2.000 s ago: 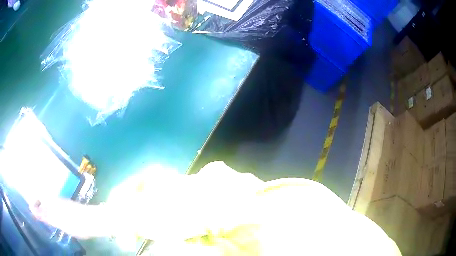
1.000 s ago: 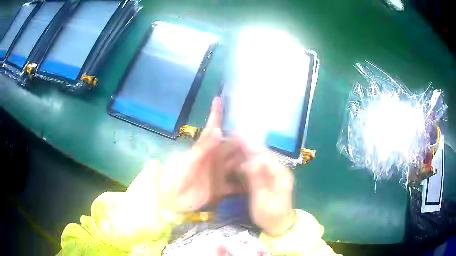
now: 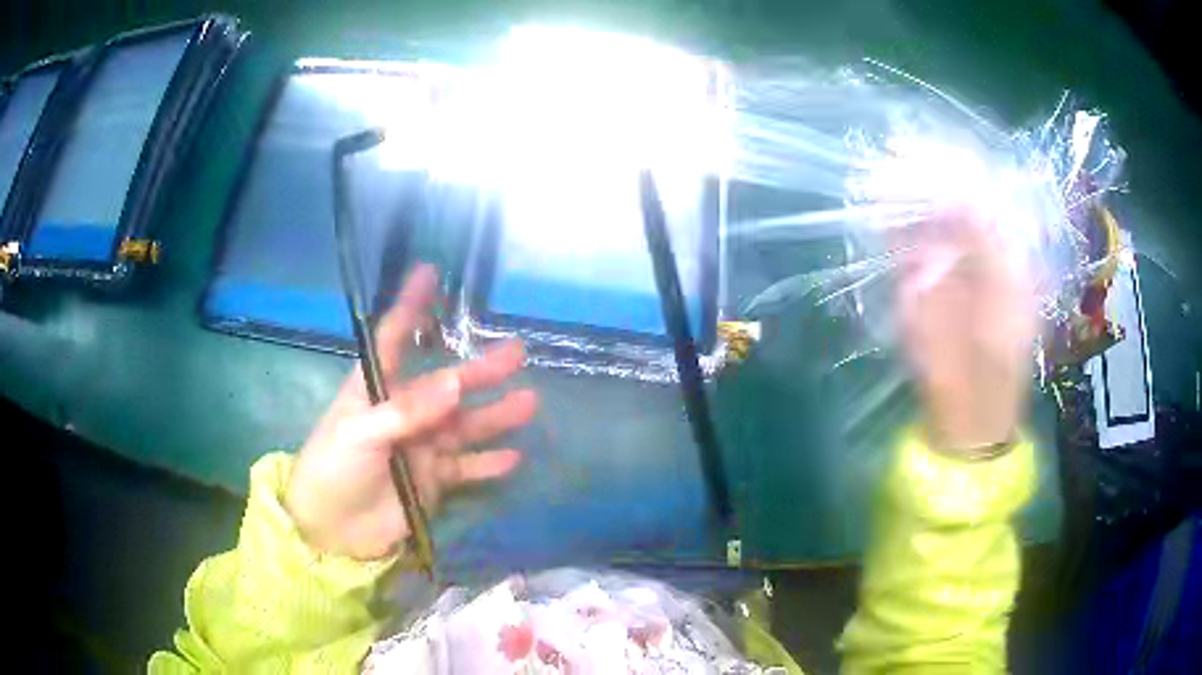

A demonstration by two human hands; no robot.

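A clear touch panel with black side borders (image 3: 679, 343) is lifted and tilted in front of me. My left hand (image 3: 402, 442) holds it by its left side, with fingers spread and showing through the glass. Behind it, the working stack (image 3: 573, 303) lies on the bench with a blue lower band and a gold flex cable (image 3: 738, 340). My right hand (image 3: 969, 330) is blurred over the near side of the glittering film pile (image 3: 1041, 198). Long clear glare streaks run left from there. Glare hides what its fingers hold, if anything.
A separate panel (image 3: 284, 251) lies left of the working stack on the green bench (image 3: 171, 382). More black-framed panels (image 3: 99, 152) are at far left. A white rectangle with black outline (image 3: 1123, 356) and dark plastic (image 3: 1153, 462) are at the right edge.
The view has swung slightly right. My hands, together near the working stack before, are now apart. The clear panel is now raised in my left hand, and my right hand has moved right to the film pile.
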